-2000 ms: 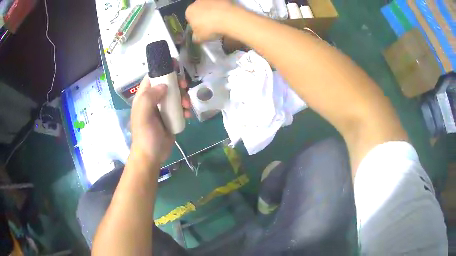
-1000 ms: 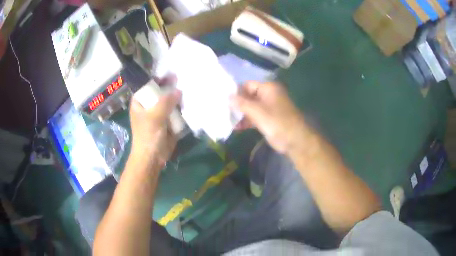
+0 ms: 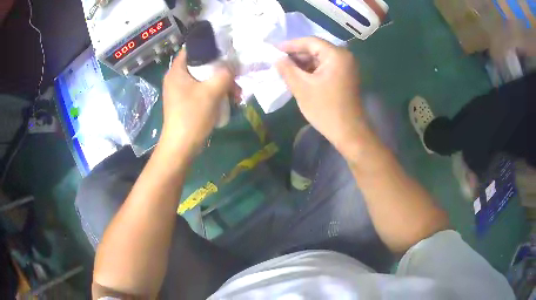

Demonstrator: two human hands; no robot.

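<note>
My left hand [image 3: 197, 99] is closed around the wireless microphone [image 3: 201, 44]. Its black head shows above my fingers and part of its cream-white handle shows below them. My right hand [image 3: 320, 82] pinches a thin white wrapping sheet [image 3: 273, 92] just right of the microphone. The sheet hangs between my two hands, and its left edge is close to my left fingers. I cannot tell whether it touches the microphone. More white wrapping [image 3: 261, 23] lies behind.
A power supply [image 3: 138, 35] with red digits stands at the upper left, a clear plastic bag [image 3: 132, 102] below it. A white speaker [image 3: 358, 17] is at the top. Another person's leg and light shoe [image 3: 421, 120] are at the right. Yellow tape [image 3: 250, 163] marks the floor.
My right hand has come from the back of the bench to a white sheet. The microphone stays in my left hand. A person's leg has come in at the right. The view has shifted.
</note>
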